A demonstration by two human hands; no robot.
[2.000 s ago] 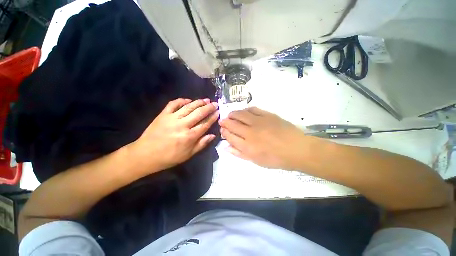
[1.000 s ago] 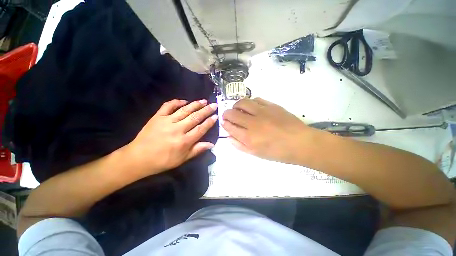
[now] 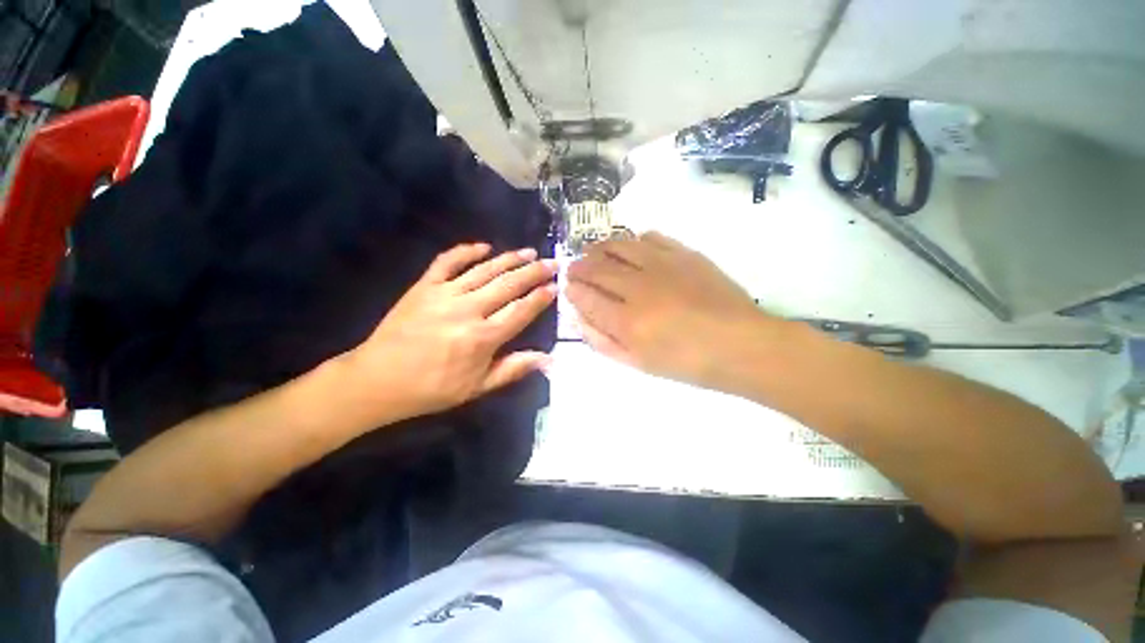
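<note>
The black garment (image 3: 289,189) lies heaped left of the needle and hangs over the table's front edge. My left hand (image 3: 458,327) lies flat on its right edge, fingers slightly spread, just in front of the presser foot area (image 3: 555,201). My right hand (image 3: 666,308) lies palm down on the white table beside the garment's edge, its fingertips close to my left fingertips. Whatever lies under the right fingertips is hidden. The white sewing machine (image 3: 678,57) stands over the far side of the work.
Black-handled scissors (image 3: 907,163) and a grey metal bar (image 3: 935,258) lie at the right back. A plastic bag of dark pieces (image 3: 743,136) lies behind the needle. Thread snips (image 3: 879,339) lie partly behind my right forearm. A red basket (image 3: 38,239) stands far left.
The view has shifted, so more of the red basket shows. My right fingertips have moved slightly toward the presser foot since the earliest frame. Both hands stay at the garment's edge.
</note>
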